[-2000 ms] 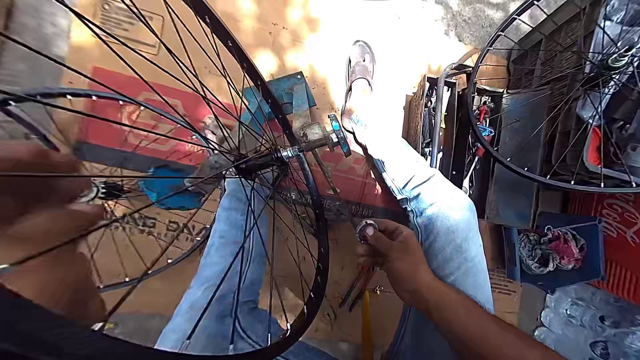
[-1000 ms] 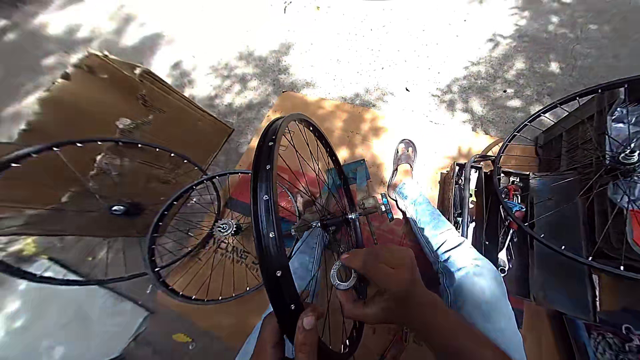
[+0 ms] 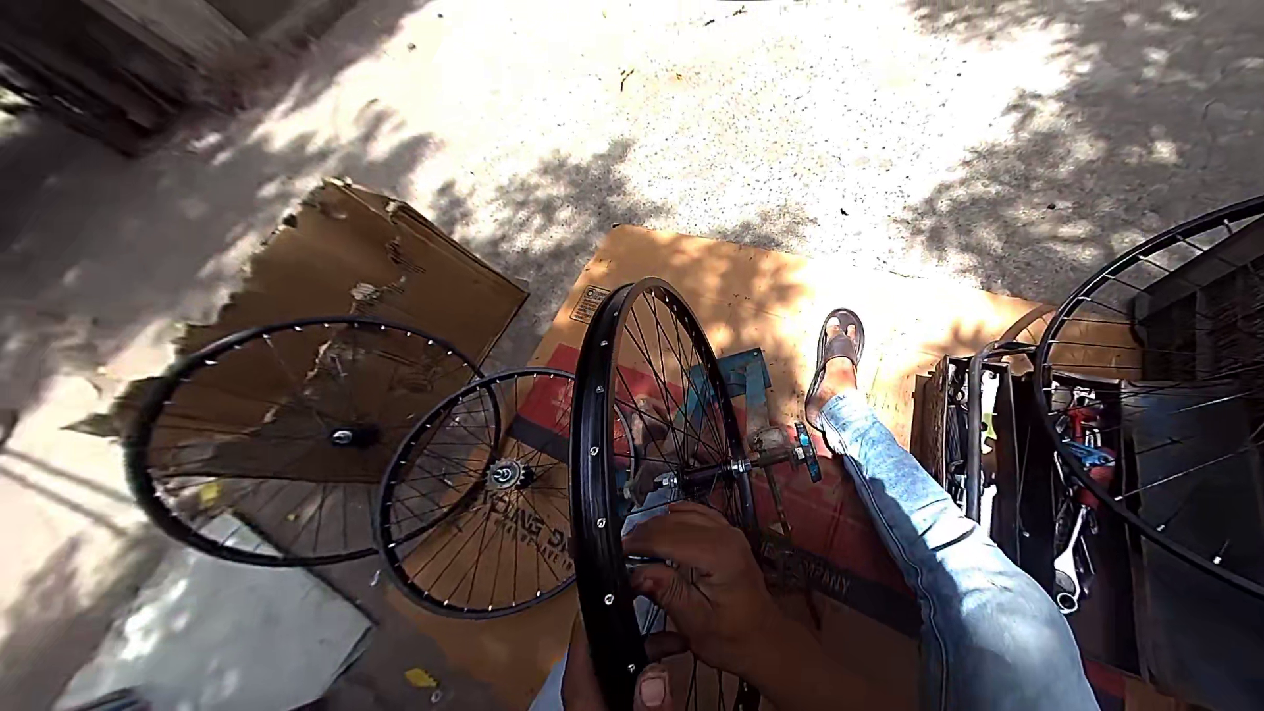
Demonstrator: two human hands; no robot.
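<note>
A black bicycle wheel rim [image 3: 592, 444] stands upright before me, its hub [image 3: 701, 477] held in a metal truing stand [image 3: 775, 449] with a blue knob. At the bottom, my left hand [image 3: 647, 681] grips the lower rim, the thumb on its near side. My right hand [image 3: 701, 583] is inside the wheel among the spokes, close behind the rim. Its fingers are closed on a small round metal spoke wrench, mostly hidden by them; only a glint shows.
Two spoked wheels, one large [image 3: 148, 464] and one smaller with a sprocket [image 3: 390, 513], lie overlapping at left, near torn cardboard [image 3: 336, 247] and a pale sheet [image 3: 227, 622]. At right, another wheel [image 3: 1071, 444] leans over a tool box [image 3: 1017, 494] holding wrenches. Flat cardboard [image 3: 691, 257] lies underfoot.
My right hand, with the round spoke wrench, has gone in from beside the wheel to the spokes near the rim. My left hand has come down to the lower rim since two seconds ago.
</note>
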